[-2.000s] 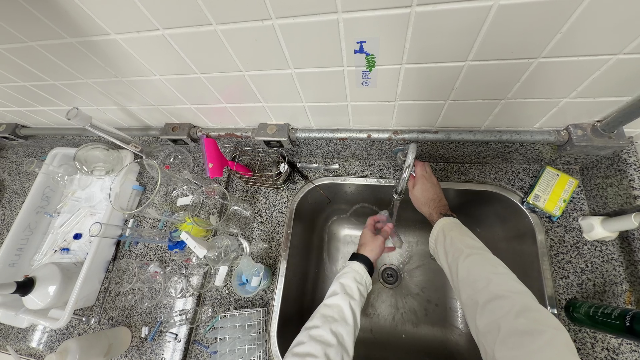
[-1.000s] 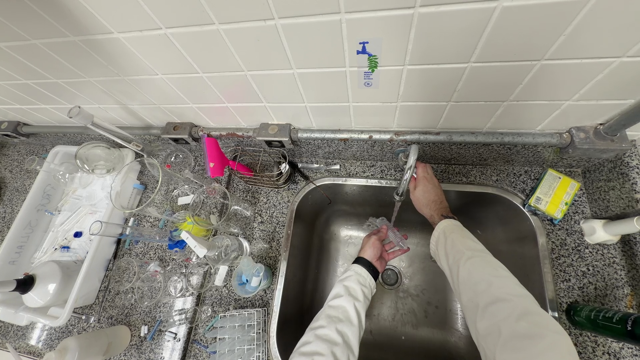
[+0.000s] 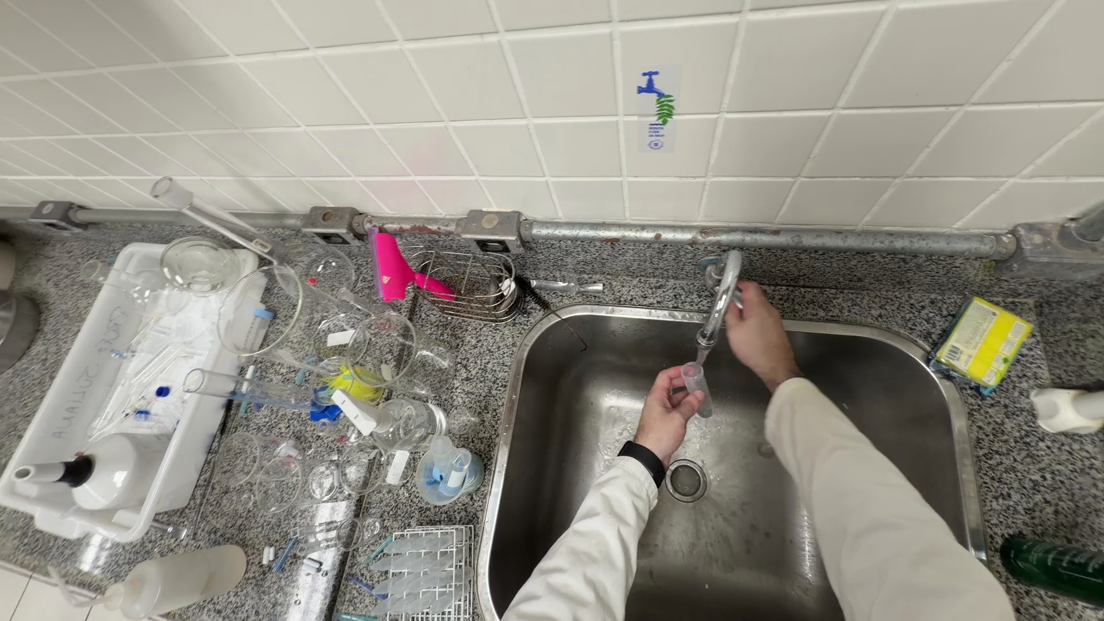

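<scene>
My left hand [image 3: 668, 414], with a black band at the wrist, holds a small translucent plastic tube [image 3: 697, 390] with its open mouth up, just below the spout of the chrome faucet [image 3: 723, 297]. Water comes from the spout toward the tube. My right hand [image 3: 759, 332] is at the faucet's handle behind the spout, its fingertips partly hidden. Both hands are over the stainless steel sink [image 3: 733, 552], whose drain [image 3: 686, 479] lies below my left hand.
Left of the sink stand a wire rack of tubes [image 3: 423, 573], a beaker [image 3: 448, 473], much glassware, a pink squeegee [image 3: 394, 267] in a wire basket [image 3: 483, 302] and a white tray [image 3: 52, 431]. A yellow sponge pack [image 3: 983, 341] and a green bottle [image 3: 1052, 565] lie at right.
My left hand has turned the tube, and its mouth now points up under the spout. The right hand has stayed at the faucet.
</scene>
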